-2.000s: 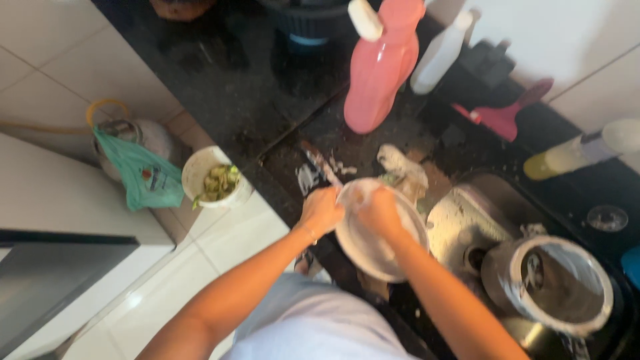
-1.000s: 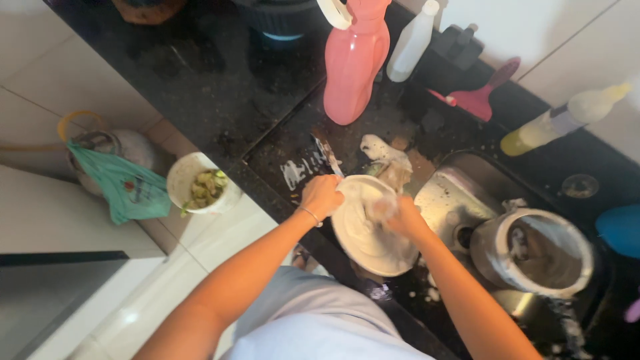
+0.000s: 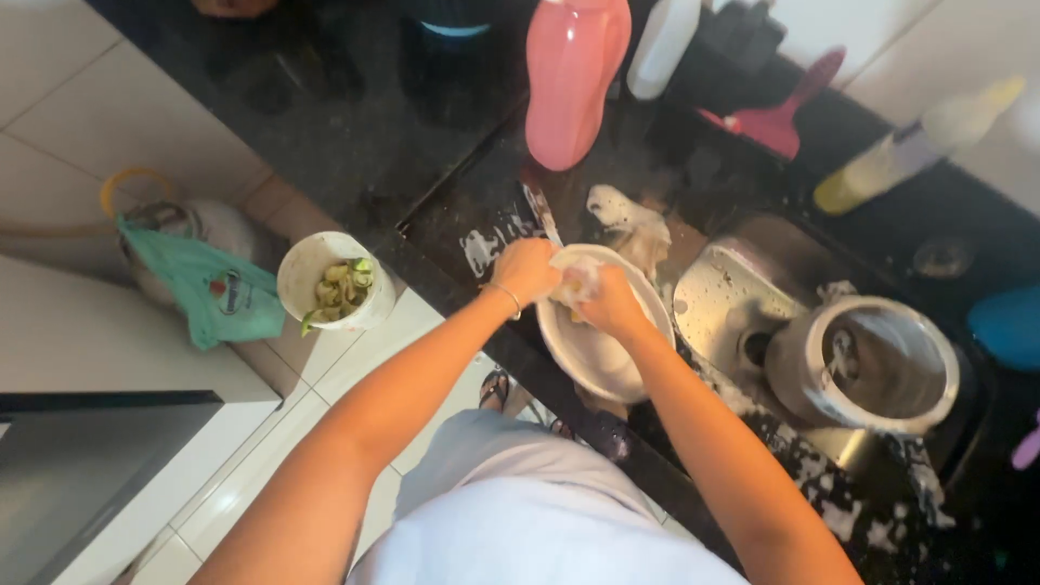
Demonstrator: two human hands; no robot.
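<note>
My left hand (image 3: pixel 526 272) grips the upper left rim of a soapy whitish bowl (image 3: pixel 597 353) on the dark counter. Inside the bowl's upper part, my right hand (image 3: pixel 605 301) is closed on a foamy sponge (image 3: pixel 575 283), partly hidden by the fingers and suds. A knife (image 3: pixel 541 213) with suds on it lies just beyond my left hand. Beyond the bowl is a sudsy, crumpled cloth (image 3: pixel 630 219). To its right, a metal pot (image 3: pixel 865 366) with foam on its rim stands at the steel sink (image 3: pixel 723 284).
A pink bottle (image 3: pixel 573 81), a white bottle (image 3: pixel 665 49), a pink squeegee (image 3: pixel 780 118) and a bottle with yellow liquid (image 3: pixel 902 154) are at the back. A white bucket of scraps (image 3: pixel 325 280) stands left of the counter, beside a green bag (image 3: pixel 215 284).
My right hand has moved within the bowl, towards the rim beside my left hand, since one second ago. The left hand stays on the rim.
</note>
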